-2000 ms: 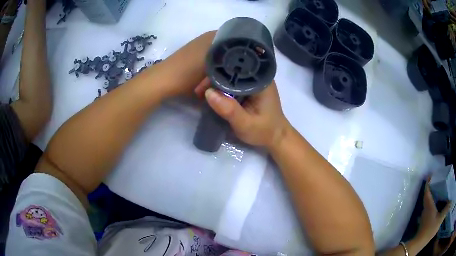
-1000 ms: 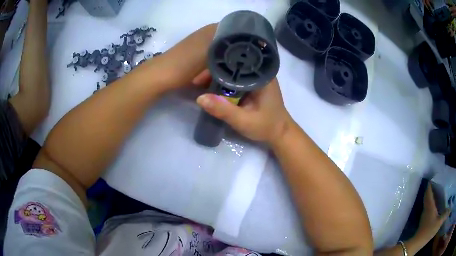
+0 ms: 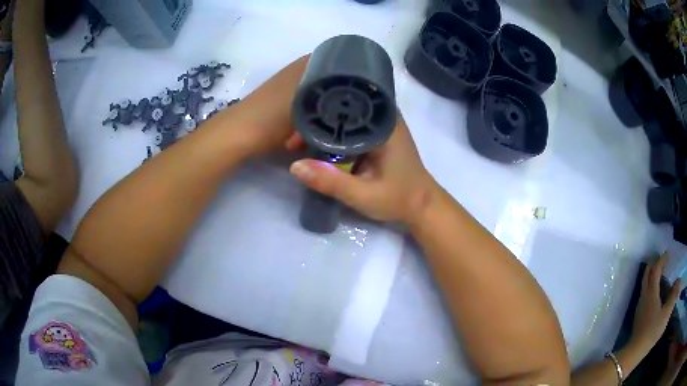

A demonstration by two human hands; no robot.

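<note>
A dark grey handheld mini fan (image 3: 346, 94) is held over the middle of the table, its spoked rear face towards me and its handle pointing down. My right hand (image 3: 369, 177) is closed round the handle below the head, thumb across its front. A small blue-white glow and a yellow label show just above the thumb. My left hand (image 3: 295, 136) is mostly hidden behind the fan head; only a fingertip shows at the head's left edge, so its grip cannot be told.
Several dark fan housings (image 3: 508, 119) stand at the upper right. Small dark brackets (image 3: 162, 109) lie in a pile on the left. A pale blue box (image 3: 147, 21) is at the upper left. Another person's arm (image 3: 41, 113) rests at left; another person's hand (image 3: 654, 309) holds a box at lower right.
The fan has shifted slightly left and down in the view with my hands. The yellow label, hidden at first, now shows. The hand at lower right has moved a little with its box.
</note>
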